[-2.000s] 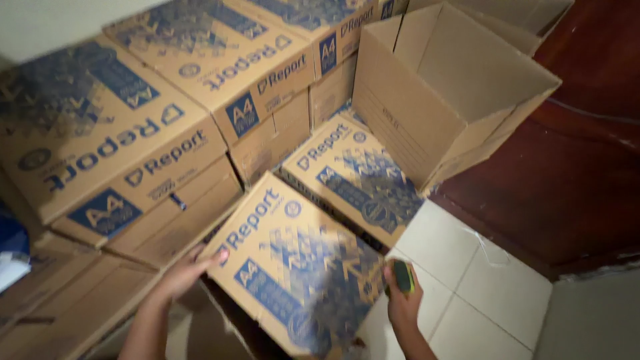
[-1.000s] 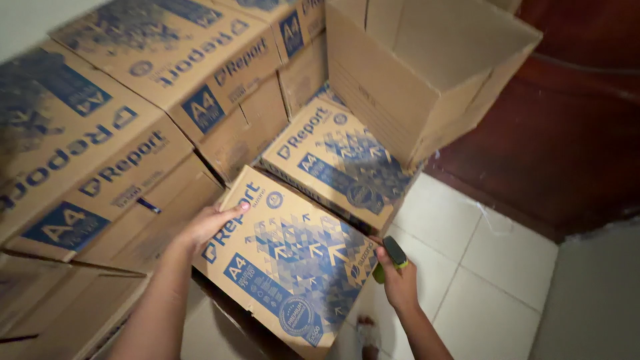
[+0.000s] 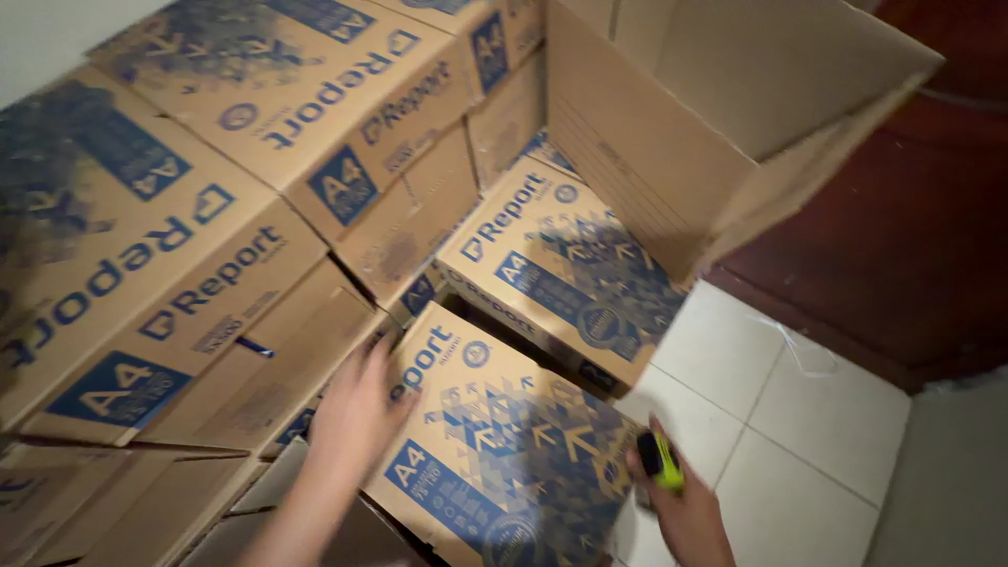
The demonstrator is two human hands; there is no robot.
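A cardboard paper box (image 3: 512,441) with blue print lies in front of me, tilted in view. My left hand (image 3: 362,409), blurred, is at its upper left edge, the fingertips near the gap beside the stacked boxes; whether it grips the box is unclear. At the box's right edge is my right hand (image 3: 677,496), closed around a black and yellow-green handheld tool (image 3: 660,461), whose working end is not visible. Just beyond, across a dark gap, sits a second printed box (image 3: 563,260).
Stacked paper boxes (image 3: 228,291) line the left side. An open, unprinted-looking cardboard box (image 3: 630,150) stands at the upper right, by a dark reddish-brown surface (image 3: 850,260). White floor tiles (image 3: 811,425) and a thin pale strip (image 3: 807,354) lie at the right.
My left hand has shifted along the near box's left edge toward the gap by the stack. My right hand stays at the right edge with the tool.
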